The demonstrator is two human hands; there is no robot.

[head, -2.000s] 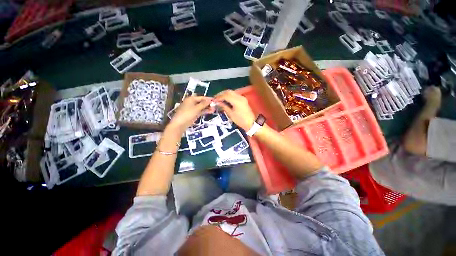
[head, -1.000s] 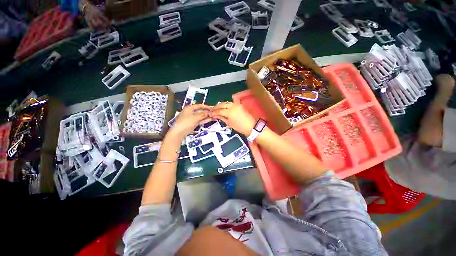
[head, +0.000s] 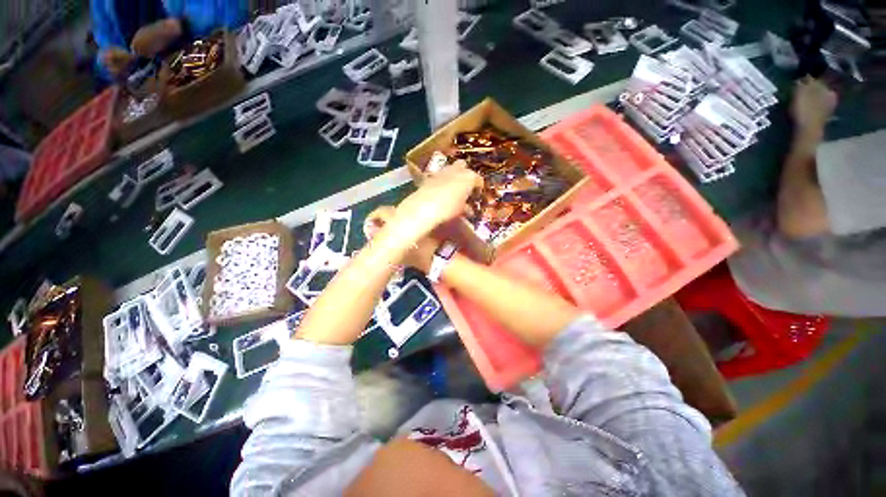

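My left hand [head: 442, 197] reaches across over my right wrist to the left edge of the taller cardboard box [head: 529, 228], which holds tangled amber-and-dark parts [head: 510, 180]. Its fingertips are blurred, so any held part cannot be told. My right hand [head: 403, 241] is partly hidden behind my left forearm, above the loose white housing frames [head: 408, 313]; what it holds is hidden. The shallow box of small white round parts [head: 246, 275] stands to the left.
The salmon-red compartment tray [head: 670, 275] lies under the taller box. White frames are heaped at left [head: 146, 335] and stacked at right [head: 704, 102]. A pale post [head: 440, 63] rises behind the box. People's hands and arms show at upper left and far right.
My left hand has moved from beside my right hand to the amber-parts box, crossing over my right wrist. My right hand is now partly covered. The view has shifted, showing more of the upper left.
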